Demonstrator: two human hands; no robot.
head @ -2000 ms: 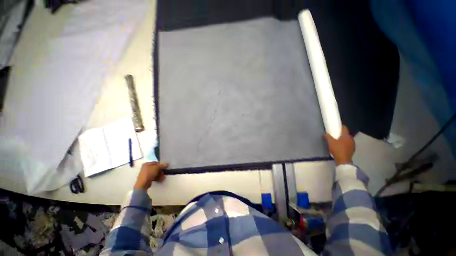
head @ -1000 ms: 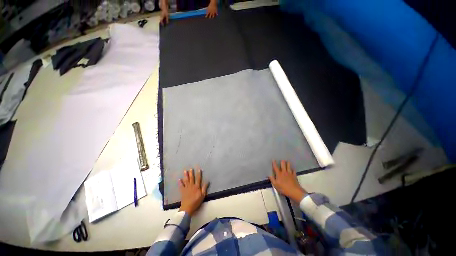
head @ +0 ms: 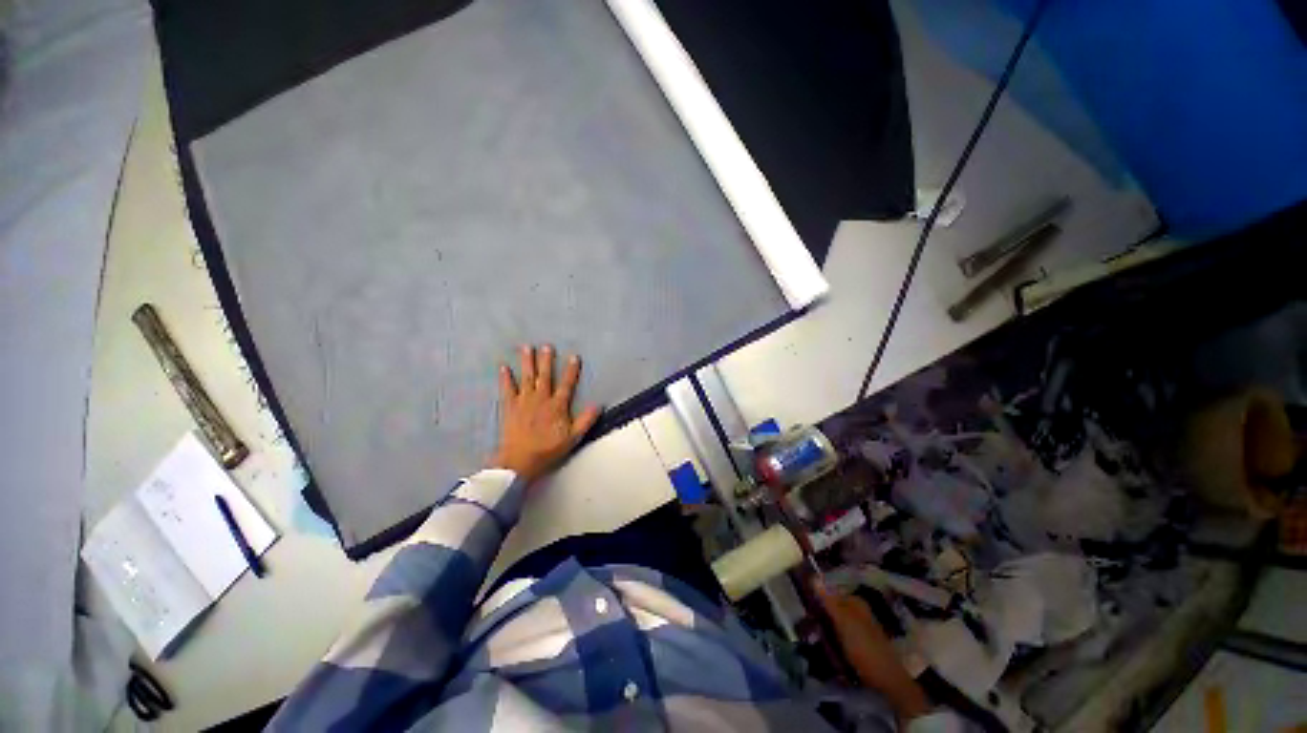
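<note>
The thin grey-looking sheet [head: 430, 244] lies over dark cloth [head: 803, 100], its right side rolled into a white tube [head: 731, 172]. My left hand [head: 539, 415] lies flat on the sheet near its near edge, fingers spread, holding nothing. My right hand [head: 863, 642] is low at the right, beside the end cutter [head: 788, 480]; it is blurred and I cannot tell whether it grips the cutter's handle. The cutter sits on the near end of the metal guide rail [head: 698, 425], which reaches the cloth's near edge, with a blue block [head: 690, 481] beside it.
At left are a speckled bar [head: 189, 387], an open notebook [head: 172, 537] with a pen [head: 240, 536], black scissors [head: 146, 693] and white paper [head: 65, 215]. At right are metal bars [head: 1011, 236], a dark cord [head: 946, 201] and a blue roll [head: 1197, 108]. Scraps [head: 1054, 587] cover the floor.
The view has swung right and down. My right hand has left the sheet and moved down to the cutter. My left hand remains flat on the sheet.
</note>
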